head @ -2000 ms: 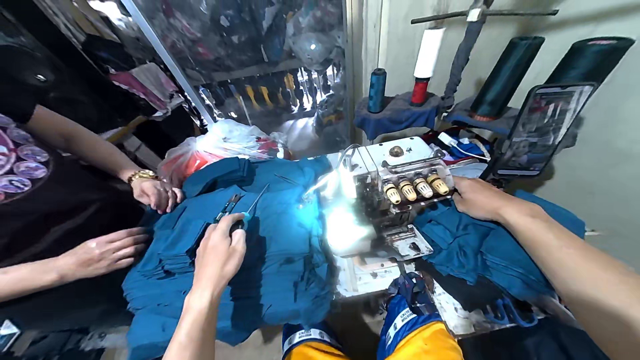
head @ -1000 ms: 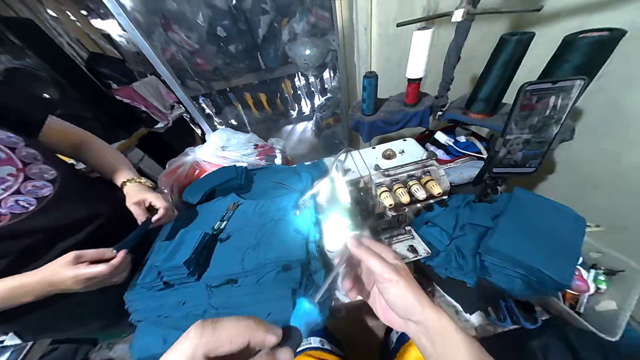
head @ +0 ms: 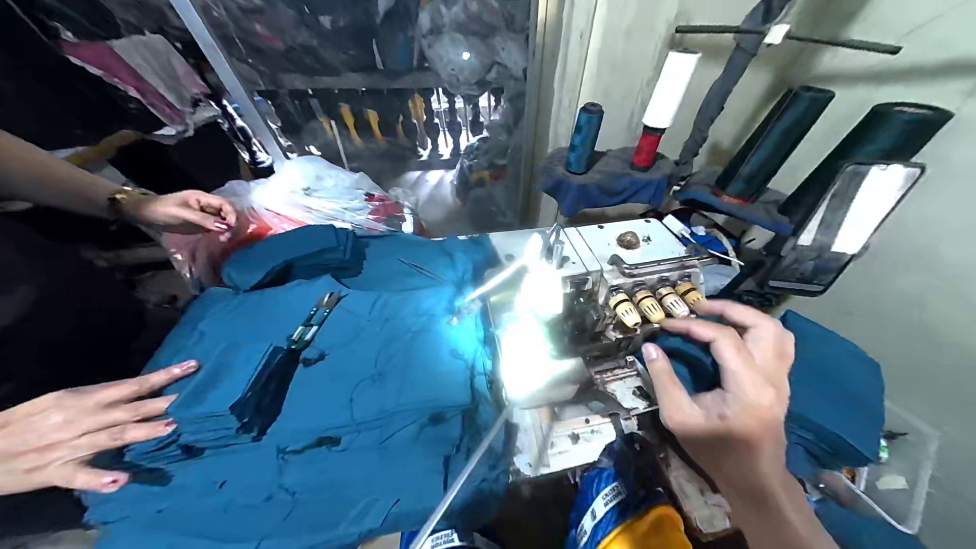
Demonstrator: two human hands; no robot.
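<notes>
My right hand (head: pixel 724 374) is beside an overlock sewing machine (head: pixel 625 248), its thumb and fingertips curved close together over teal fabric (head: pixel 679 358), just below the yellow and white tension dials (head: pixel 650 303). Whether the fingers pinch the cloth cannot be told. My left hand is out of view. A thin pale shaft (head: pixel 465 473) slants up from the bottom edge toward the machine; what holds it is hidden. Left of the machine lie stacked teal fabric pieces (head: pixel 366 351), with dark-handled thread snips (head: pixel 309 324) on top. A bright lamp glare (head: pixel 526 358) hides the needle area.
At left, a co-worker's one hand (head: pixel 99 427) rests on the fabric stack and the other (head: pixel 187 211) is near a plastic bag (head: pixel 313 198). Thread cones (head: pixel 585 137) stand behind the machine. A phone (head: pixel 846 229) and another teal pile (head: pixel 831 389) are at right.
My right hand has moved right, from the machine's front to the fabric near the dials. My left hand has gone out of view at the bottom. The co-worker's hands have moved apart.
</notes>
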